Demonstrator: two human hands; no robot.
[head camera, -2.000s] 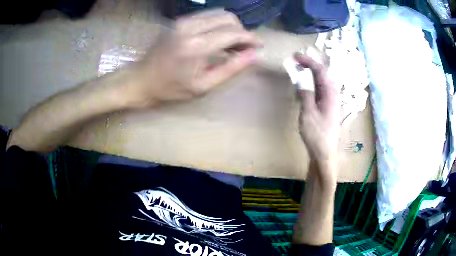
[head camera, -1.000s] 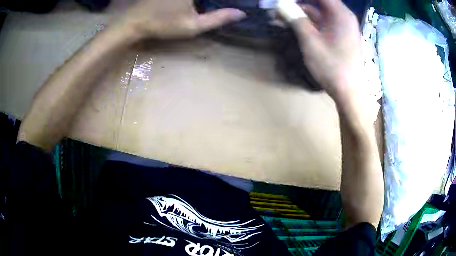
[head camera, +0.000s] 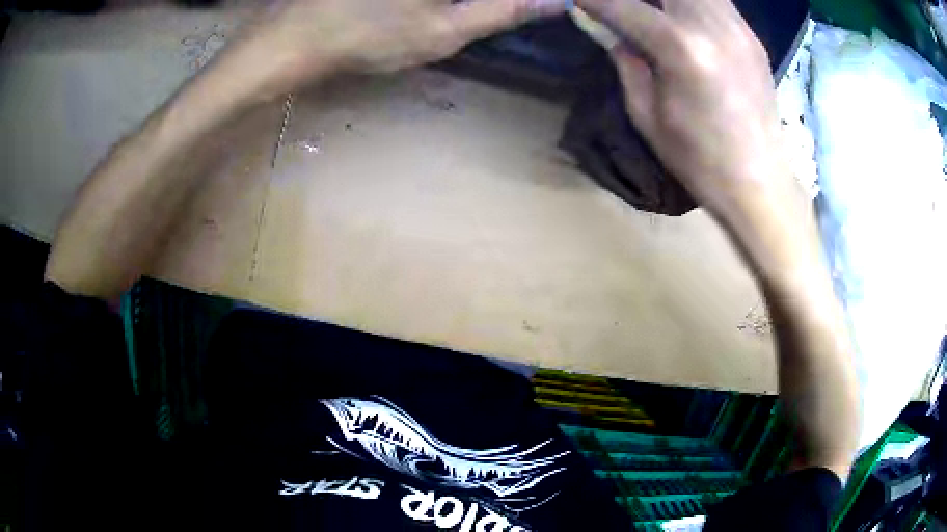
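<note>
A black fan unit (head camera: 519, 60) lies on the tan bench (head camera: 447, 218) at the top of the view, under both hands, its upper part cut off by the frame edge. Its dark block-like base (head camera: 623, 156) points toward me, below my right hand. My left hand (head camera: 389, 36) reaches in from the left, its extended finger along the unit. My right hand (head camera: 701, 88) is over the unit's right part, with an off-white wrap on a digit. The fingertips of both hands meet at the top edge; a tiny pale spot shows there, too small to name. Their grip is partly hidden.
A large clear bag of white pieces (head camera: 883, 197) lies along the right side. Loose white pads (head camera: 797, 130) lie between it and my right hand. Green mesh crates (head camera: 665, 473) and yellow slats (head camera: 592, 397) are below the bench edge. A dark object (head camera: 57, 5) is at the top left.
Over the last two seconds both hands moved up and together onto the black unit, which came nearer. Since one second ago, the fingertips have met and the right hand shifted slightly right and down.
</note>
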